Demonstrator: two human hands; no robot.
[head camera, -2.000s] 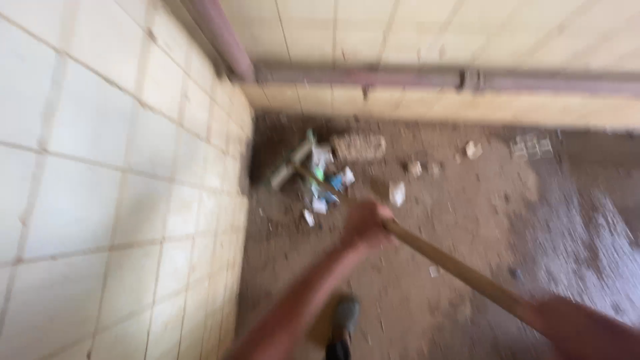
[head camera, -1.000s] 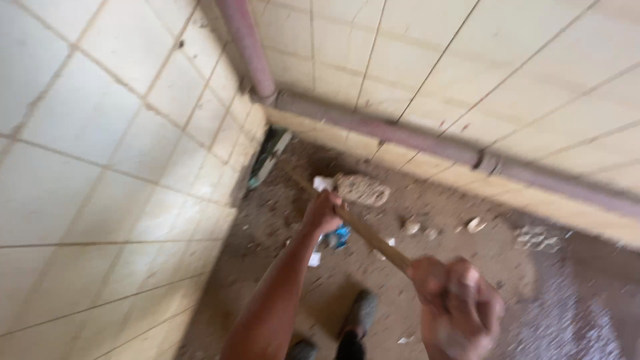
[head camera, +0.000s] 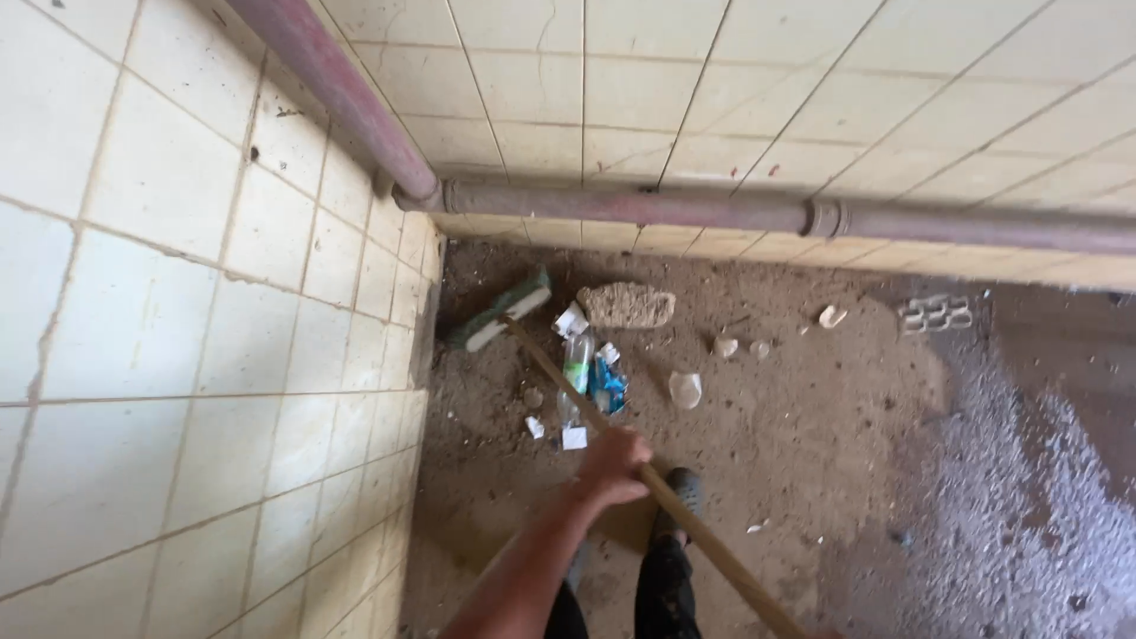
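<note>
My left hand (head camera: 617, 463) is closed around the wooden handle of a push broom (head camera: 721, 555). The handle runs from the lower right up to the broom head (head camera: 506, 312), which lies on the dirty floor near the wall corner, with green bristles and a pale block. Beneath and beside the handle lies a clear plastic bottle (head camera: 578, 359) with a green label. A blue crumpled wrapper (head camera: 609, 388) and white scraps (head camera: 571, 320) are close to it. Of my right hand only a sliver shows at the bottom edge by the handle; its grip is hidden.
Tiled walls meet at the corner, with a pinkish pipe (head camera: 621, 205) along them. A rough stone-like chunk (head camera: 627, 305) lies right of the broom head. Broken white pieces (head camera: 685, 390) and a grid-like piece (head camera: 936, 313) lie farther right, near wet floor (head camera: 1021, 524). My shoe (head camera: 683, 491) is below.
The broom head stood close against the left wall one second ago; now it lies farther out from it. My right hand, seen on the handle then, has moved almost wholly out of view.
</note>
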